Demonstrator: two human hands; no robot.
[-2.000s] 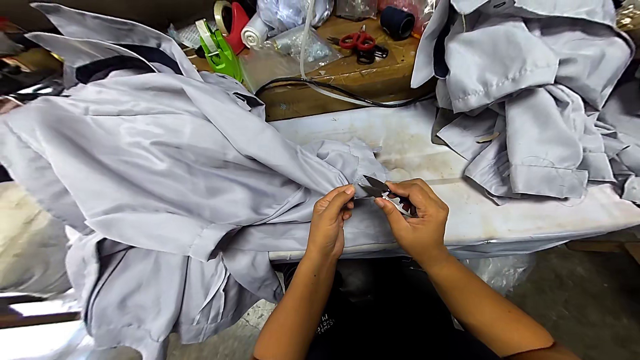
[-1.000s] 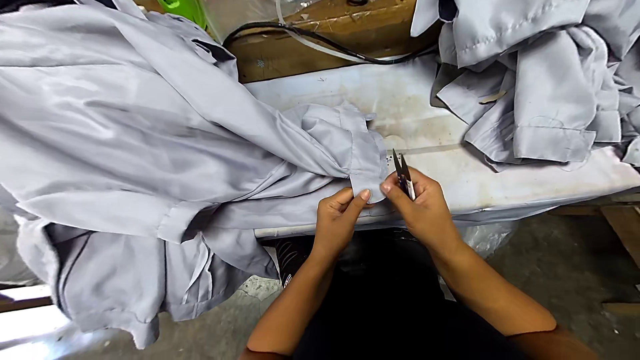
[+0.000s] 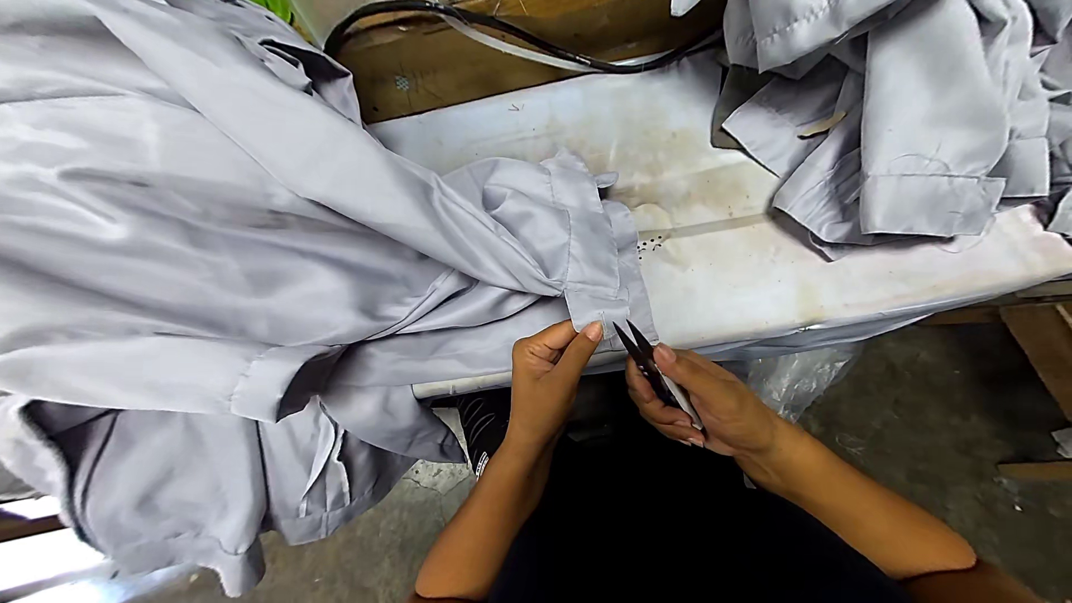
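A light grey garment point(image 3: 251, 226) spreads over the left of the table, with its sleeve cuff point(image 3: 599, 285) near the front edge. Between thumb and fingers, my left hand point(image 3: 548, 368) pinches the lower corner of that cuff. Just to the right, my right hand point(image 3: 703, 398) is closed around dark thread snips point(image 3: 657, 368). The blades of the snips are apart, and their tips point up and left beside the cuff. Whether the tips touch the fabric cannot be told.
More grey garments point(image 3: 930, 126) are heaped at the back right of the white-covered table point(image 3: 737, 285). A black cable point(image 3: 502, 32) runs along a wooden board point(image 3: 402, 75) at the back. Clear plastic point(image 3: 800, 381) hangs below the table's front edge.
The snips, close over the fabric two seconds ago, now lie to the right of my left hand, pointing up and left. The cuff has come flatter into sight. The view has shifted downward.
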